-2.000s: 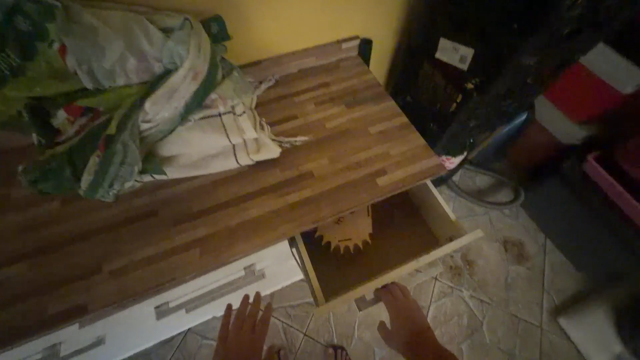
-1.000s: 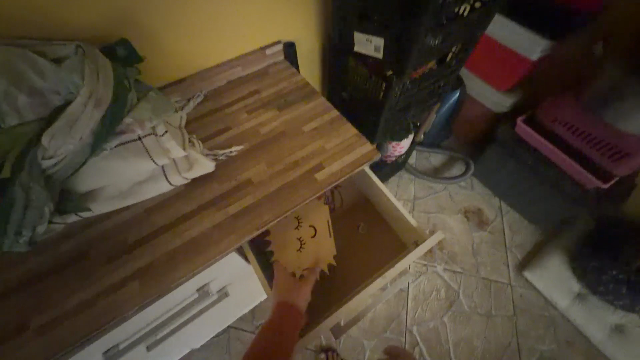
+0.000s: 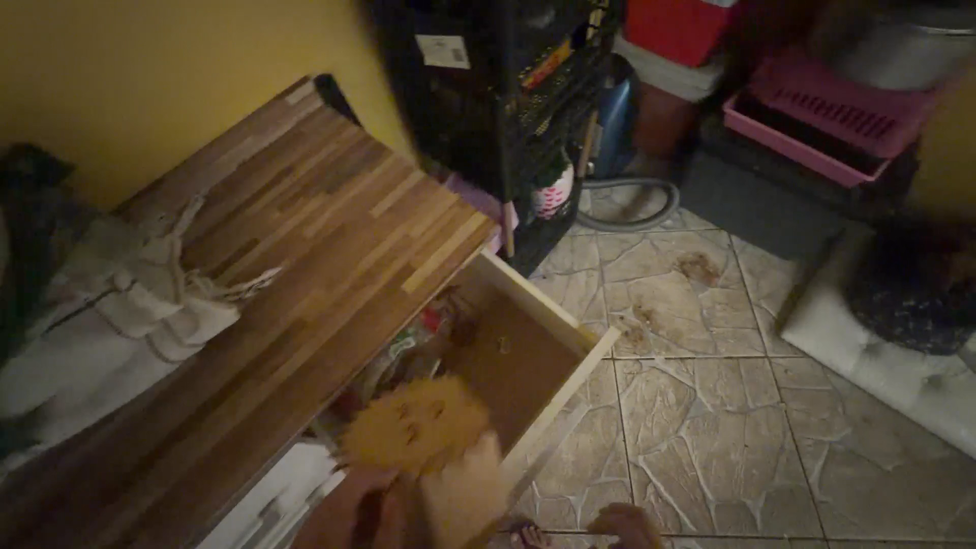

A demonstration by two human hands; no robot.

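Note:
My left hand (image 3: 354, 503) is shut on an orange-yellow, jagged-edged item with a face on it (image 3: 415, 423), above the near left part of an open wooden drawer (image 3: 526, 366). A paler tan part of the item, blurred, lies against the hand. My right hand (image 3: 625, 524) shows only partly at the bottom edge, right of the drawer front, and its fingers are unclear. Clear plastic and small red and green things (image 3: 404, 343) lie at the drawer's back left, partly under the wood-strip top (image 3: 351, 206).
A pale fringed cloth (image 3: 114, 335) lies on the top at left. Black stacked crates (image 3: 465, 99) stand behind the drawer. On the tiled floor (image 3: 686, 419) are a grey hose (image 3: 663, 206), a pink basket (image 3: 801, 145) and a white cushioned thing (image 3: 877, 374) at right.
Two seconds ago both hands were empty near the drawer front, and the jagged-edged item lay in the drawer. My left hand took hold of it and has lifted it. The view has swung right.

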